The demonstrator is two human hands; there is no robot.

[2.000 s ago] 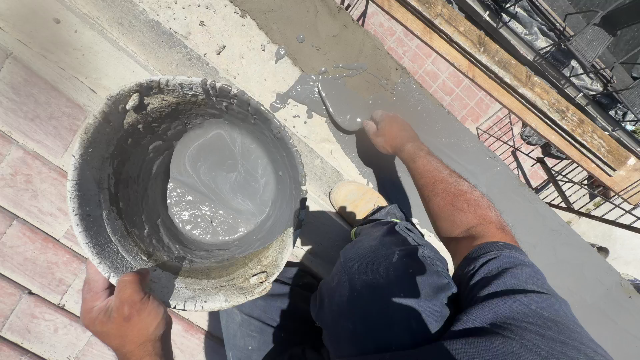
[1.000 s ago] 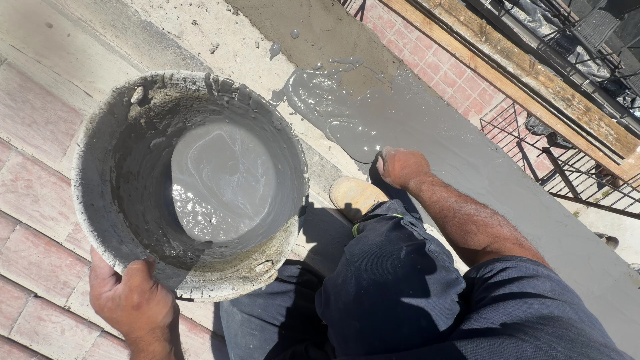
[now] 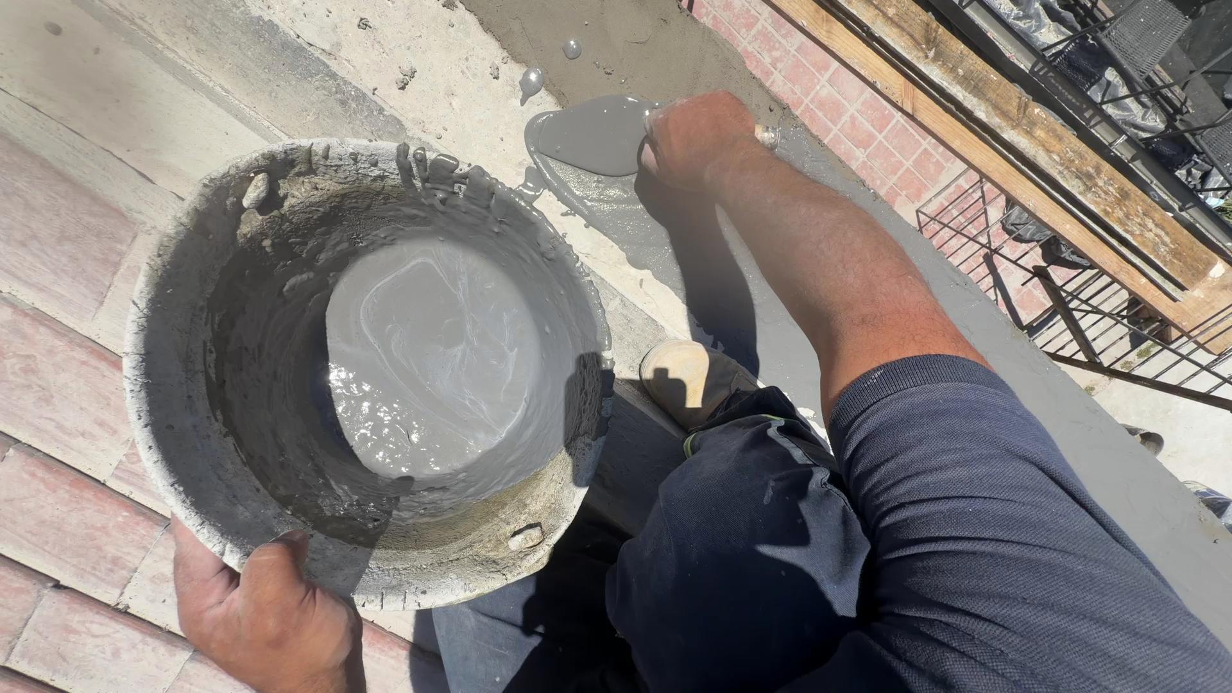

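My left hand (image 3: 265, 616) grips the lower left rim of a mortar-crusted bucket (image 3: 168, 385). Wet grey slurry (image 3: 433, 356) covers the bucket's bottom, and drips cling to its upper right rim. Beyond the bucket, my right hand (image 3: 701, 140) is closed on the handle of a trowel; the end of the handle shows at the hand's right side. The trowel's blade (image 3: 592, 137) carries a pool of grey slurry and lies over the coated strip (image 3: 1039, 414), close above it or touching; which, I cannot tell.
My shoe (image 3: 683, 380) rests beside the coated strip. Wooden boards (image 3: 1020, 125) and a wire mesh (image 3: 1088, 318) lie at the right, over small pink tiles (image 3: 818, 87). Larger pinkish tiles (image 3: 77, 500) are at the left. Slurry drops (image 3: 530, 82) dot the pale edge and uncoated surface.
My right hand has moved up and left along the strip with the trowel, whose slurry-laden blade now shows. The slurry puddle seen earlier is spread out. My left hand still grips the bucket's rim.
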